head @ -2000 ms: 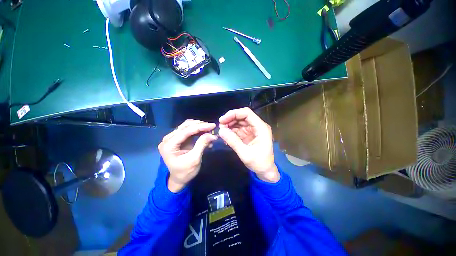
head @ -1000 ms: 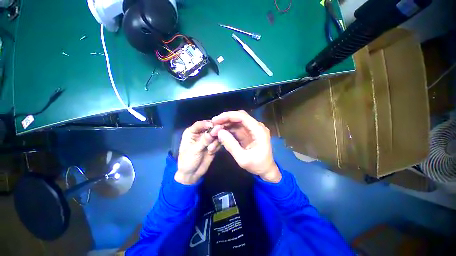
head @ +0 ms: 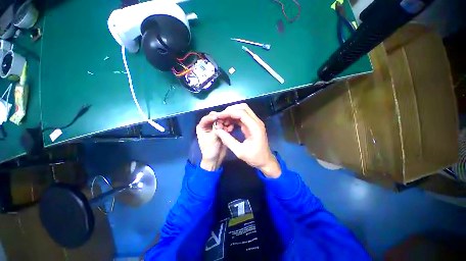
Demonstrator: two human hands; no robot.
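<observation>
My left hand (head: pixel 210 140) and my right hand (head: pixel 249 137) meet over my lap, just off the bench's front edge. Their fingertips pinch a tiny part (head: pixel 216 124), mostly hidden by the fingers; I cannot tell what it is. On the green mat (head: pixel 179 109) the white camera body (head: pixel 120 25) stands with its black ball head (head: pixel 166 41). Red and orange wires (head: pixel 185 62) run from the ball to an open housing with a pale circuit board (head: pixel 203 71). A small white piece (head: pixel 232 70) lies beside the housing.
Tweezers (head: pixel 263 64) and a thin screwdriver (head: pixel 251 43) lie right of the camera. A black cylindrical tool (head: pixel 352 48) hangs at the right, above cardboard boxes (head: pixel 378 114). A white cable (head: pixel 134 92) reaches past the bench edge. A round black stool (head: pixel 66 215) stands lower left.
The view has shifted, so the bench shows farther right and more of its left side is visible. My hands have drawn closer together around the tiny part.
</observation>
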